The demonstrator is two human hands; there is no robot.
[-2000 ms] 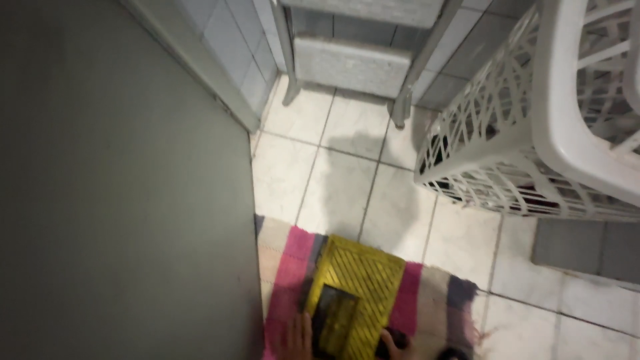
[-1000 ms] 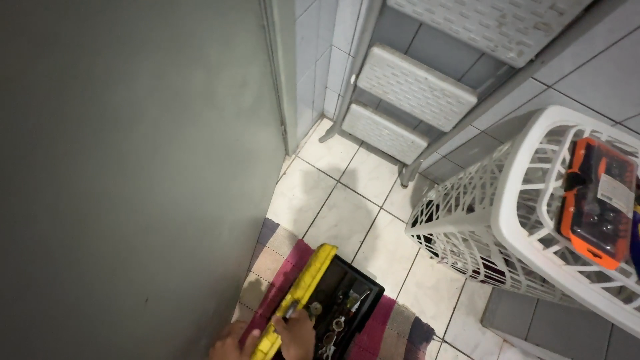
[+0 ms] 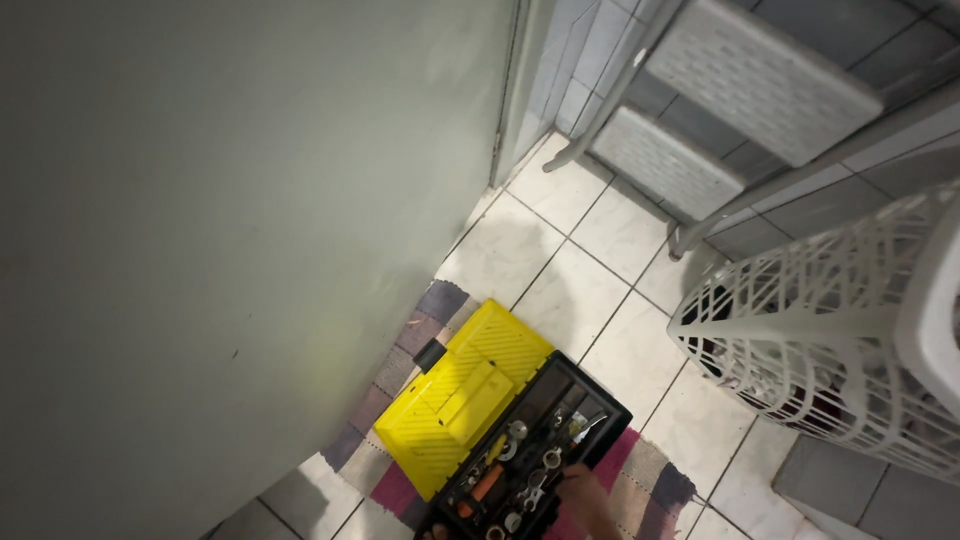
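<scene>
A toolbox with its yellow lid (image 3: 480, 382) swung fully back lies on a striped woven rug (image 3: 390, 360). Its black tray (image 3: 600, 420) holds several metal parts and tools, among them an orange-handled tool (image 3: 480, 487). At the tray's right edge is my right hand (image 3: 585, 491), its fingers at the rim; whether they grip anything is not clear. Only the fingertips of my left hand (image 3: 436, 532) show at the bottom edge of the view, by the tray's lower left corner.
A grey-green door (image 3: 240, 262) fills the left side. A folding step ladder (image 3: 667, 161) leans at the tiled wall, top right. On the right stands a white plastic laundry basket (image 3: 825, 330) with cloth inside. Light floor tiles (image 3: 615, 300) lie between them.
The toolbox lid, closed two seconds ago and partly raised one second ago, now lies back to the left. My right hand has moved from the lid to the tray's right edge.
</scene>
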